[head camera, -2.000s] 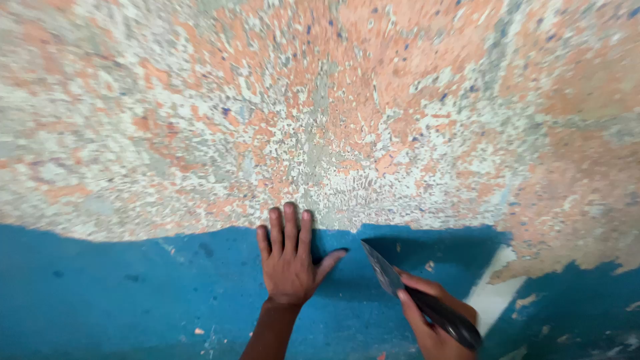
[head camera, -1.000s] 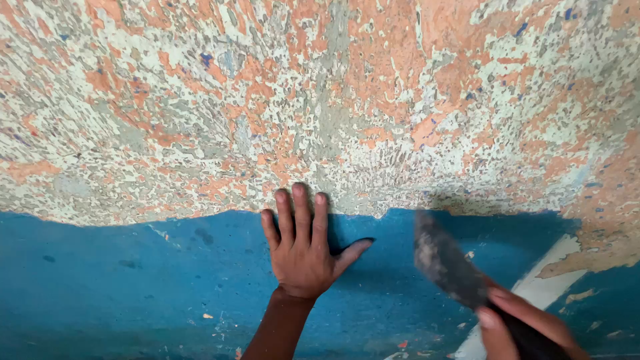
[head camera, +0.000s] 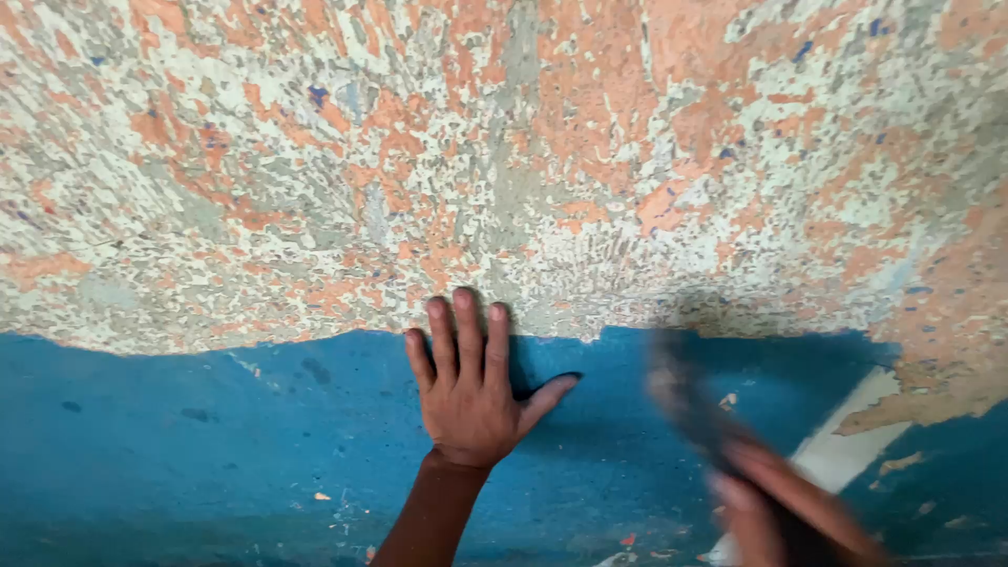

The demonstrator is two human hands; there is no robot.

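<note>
My left hand (head camera: 472,394) lies flat on the wall with its fingers spread, the fingertips just over the ragged edge between blue paint (head camera: 197,441) and the stripped, mottled surface (head camera: 354,197). To its right, my right hand (head camera: 776,496) grips the dark handle of a scraper or putty knife (head camera: 685,394). Motion blurs the blade, whose tip is near the upper edge of the blue paint; whether it touches the wall I cannot tell.
Orange, white and grey patches cover the wall's upper part. A white diagonal stripe (head camera: 850,437) crosses the blue paint at the right, beside a ragged tan patch (head camera: 937,402). Small chips mark the lower blue area.
The scraper in my right hand has moved right, away from my left hand, since two seconds ago. My left hand keeps its place on the wall. The view has shifted somewhat.
</note>
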